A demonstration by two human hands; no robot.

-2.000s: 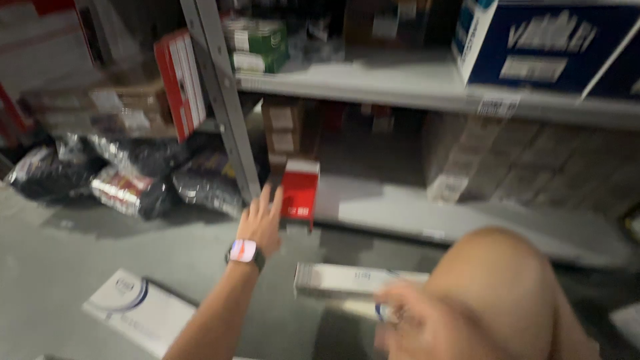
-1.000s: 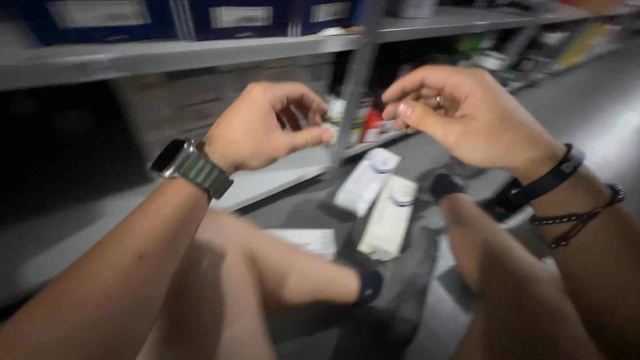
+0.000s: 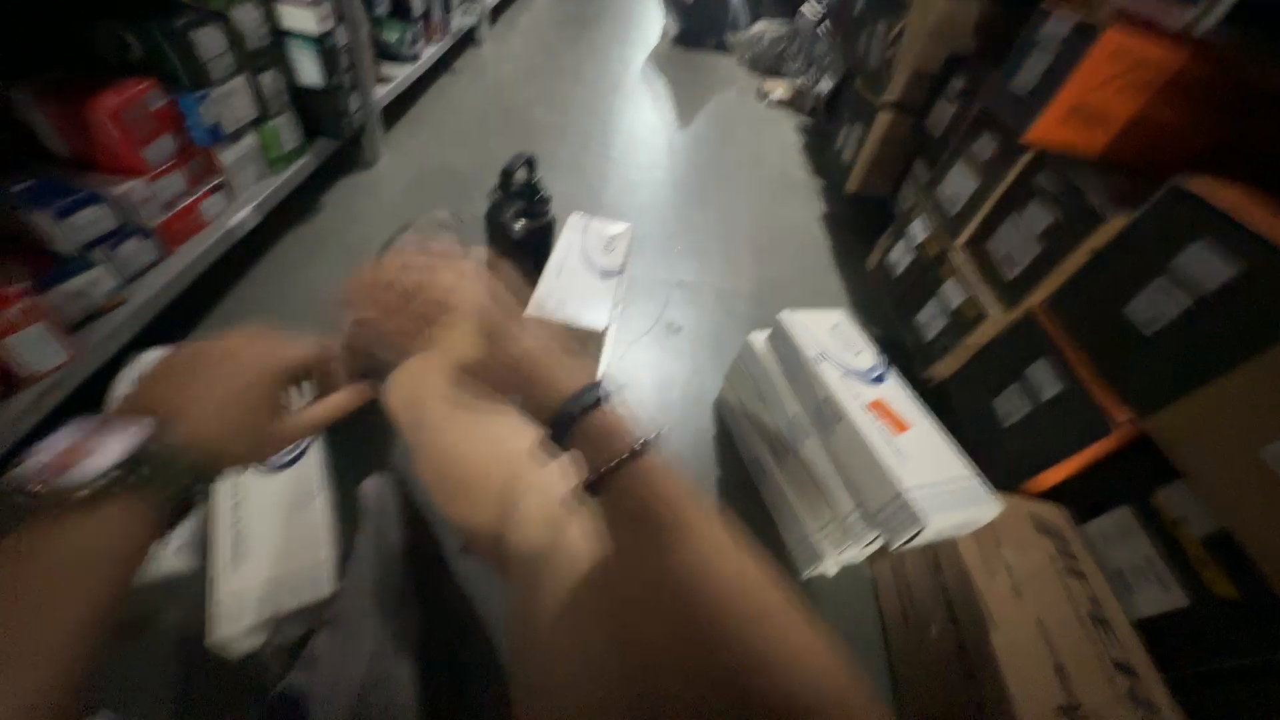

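My left hand (image 3: 245, 395), a watch at its wrist, is at the left with its thumb pointing toward the other hand. Beside it, my right hand (image 3: 420, 290) is strongly blurred over my bent leg, with bracelets on the wrist. Whether either hand holds anything cannot be told. Below my left hand lies a long white box (image 3: 272, 550). Another white box (image 3: 585, 270) lies on the floor beyond my right forearm, next to a black bottle (image 3: 520, 210). To the right, long white boxes (image 3: 870, 420) lie side by side, one bearing an orange sticker.
A metal shelf (image 3: 250, 205) with small coloured boxes runs along the left. At the right stand dark bins (image 3: 1165, 290) with orange edges, and a cardboard box (image 3: 1060, 600) sits at the lower right. Plastic-wrapped bundles (image 3: 790, 50) lie farther down the grey aisle floor (image 3: 700, 190).
The view has swung far round to the aisle. My hands, raised and apart a second ago, are now lower and close together near my leg.
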